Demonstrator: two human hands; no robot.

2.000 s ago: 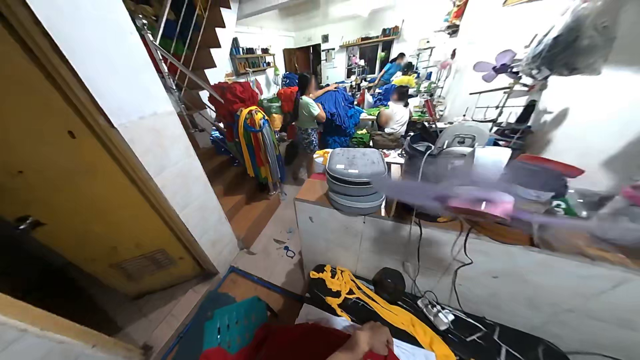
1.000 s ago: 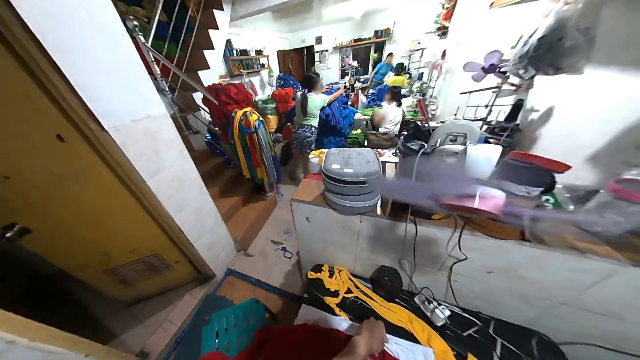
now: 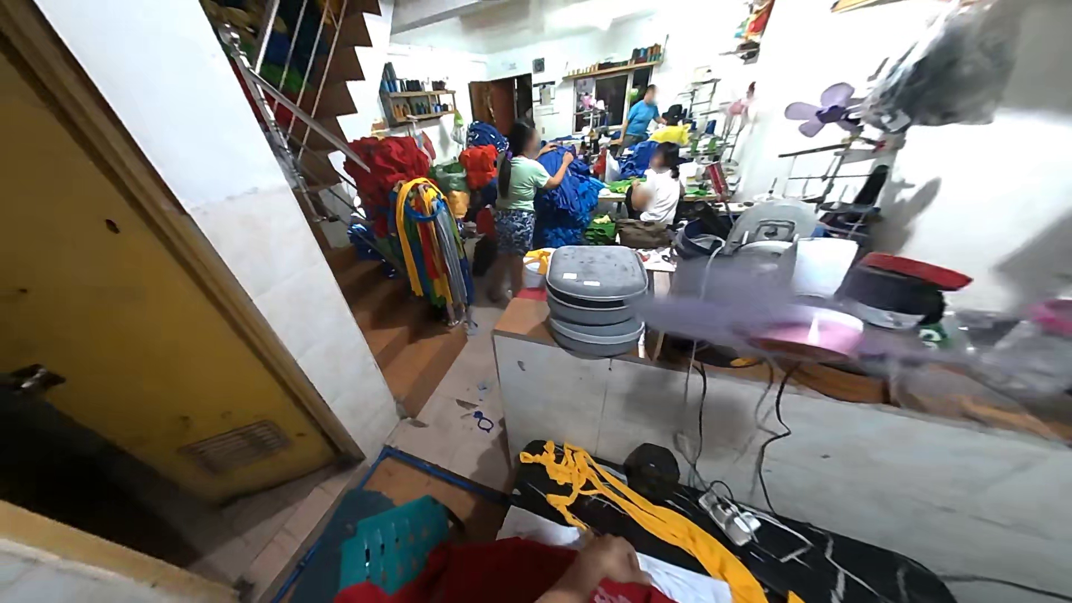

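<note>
One bare hand (image 3: 610,559), it seems my right hand, shows at the bottom edge with its fingers curled in, over white cloth (image 3: 682,579) and against red fabric (image 3: 511,569). Whether it grips anything cannot be told. My left hand does not show. Long yellow fabric strips (image 3: 636,507) lie just beyond the hand on a black marble-patterned surface (image 3: 871,557). A round black object (image 3: 651,471) sits beside the strips.
A teal plastic chair (image 3: 395,540) stands at lower left. A white power strip (image 3: 730,517) with cords lies right. Behind the low tiled wall (image 3: 553,385) are stacked grey cases (image 3: 596,289) and a blurred pink-centred fan (image 3: 808,331). Several people are in the room beyond.
The standing person in the light green top, arms lowered to the blue fabric pile two seconds ago or unclear, now has both hands at it. The hand at the bottom stays near the white cloth.
</note>
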